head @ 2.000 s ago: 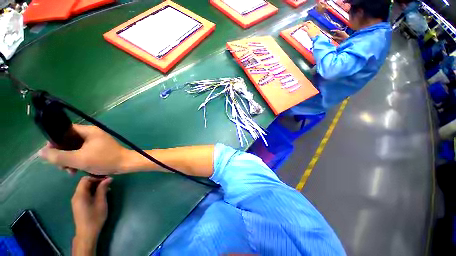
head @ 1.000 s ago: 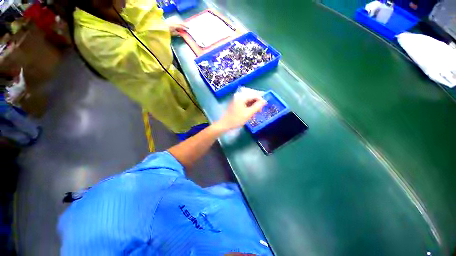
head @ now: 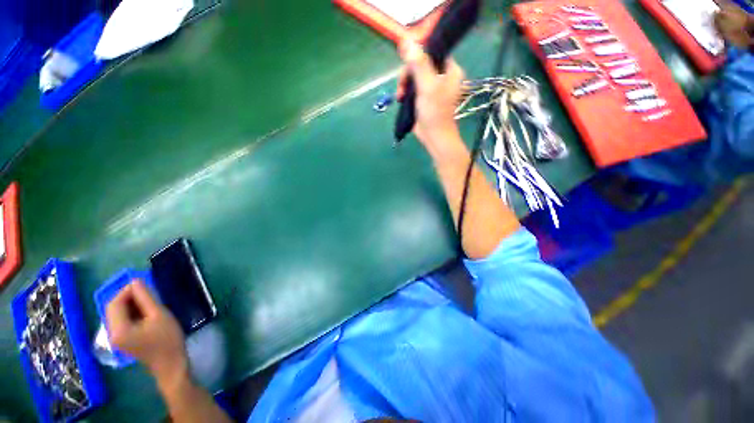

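My right hand (head: 434, 95) holds the black electric screwdriver (head: 438, 62) at the upper middle, its tip pointing down and its black cord running along my forearm. My left hand (head: 145, 326) is over the small blue parts bin (head: 116, 285) at the lower left, with the fingers curled together. It is blurred, and I cannot tell if a small part is between the fingertips. A black phone-like slab (head: 183, 285) lies beside the bin, to the right of my left hand.
A larger blue bin (head: 54, 339) of silvery parts stands far left. White strip cables (head: 513, 140) lie at the right table edge, beside an orange-red board (head: 612, 83) with small parts. A framed white panel (head: 405, 8) is at the top. Another worker's blue sleeve (head: 736, 107) is far right.
The view has swung back from the left side to the bench front. My right hand with the screwdriver is in view again, raised near the top panel. My left hand stays at the small bin.
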